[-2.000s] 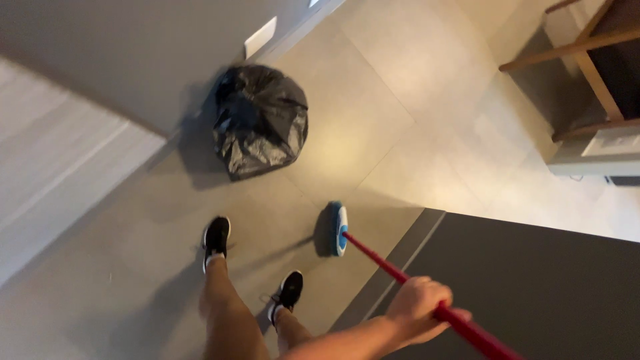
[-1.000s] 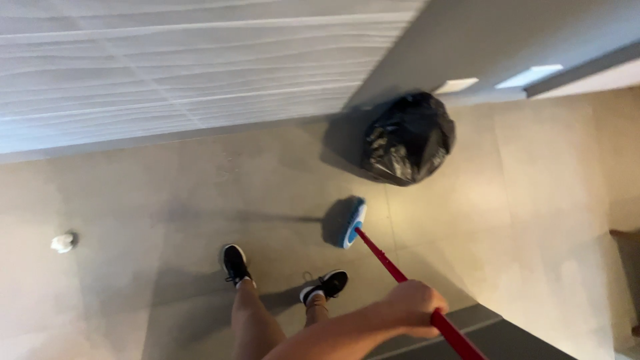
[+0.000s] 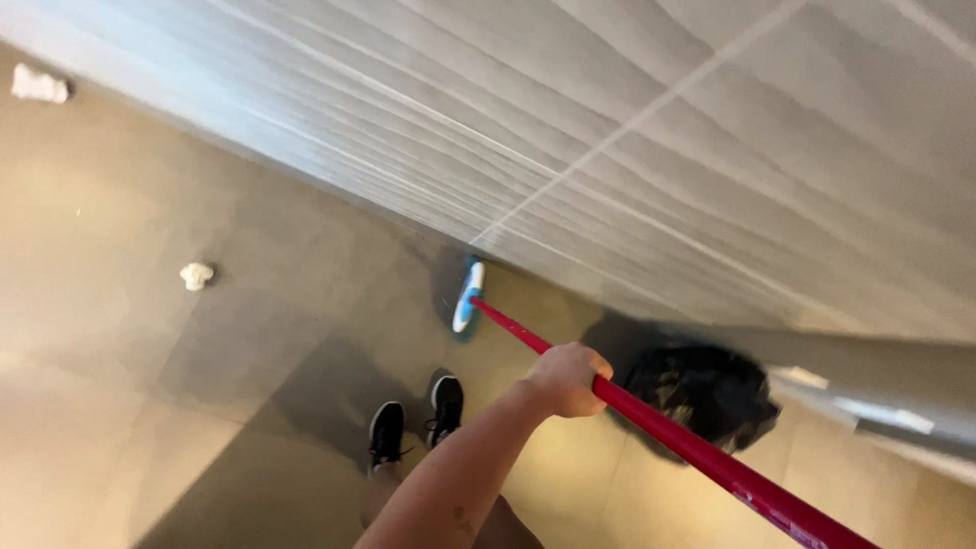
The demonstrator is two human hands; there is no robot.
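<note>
My left hand (image 3: pixel 568 379) is closed around the red handle (image 3: pixel 686 442) of a push broom, partway along it. The handle runs from the lower right corner up to a blue and white broom head (image 3: pixel 469 297), which rests on the floor close to the base of the tiled wall. My right hand is out of view. Beyond the handle, to the right of my left hand, a black plastic garbage bag (image 3: pixel 705 393) stands by the wall, partly covered by the handle.
A crumpled white piece (image 3: pixel 197 276) lies on the floor at left, and another white piece (image 3: pixel 40 84) lies near the wall at upper left. The ribbed tiled wall (image 3: pixel 534 137) crosses the top. My black shoes (image 3: pixel 446 408) are below the broom head.
The view has swung strongly, bringing the tiled wall and white pieces in at left. The broom head is now beside the wall base, farther from the bag. My left hand keeps its hold.
</note>
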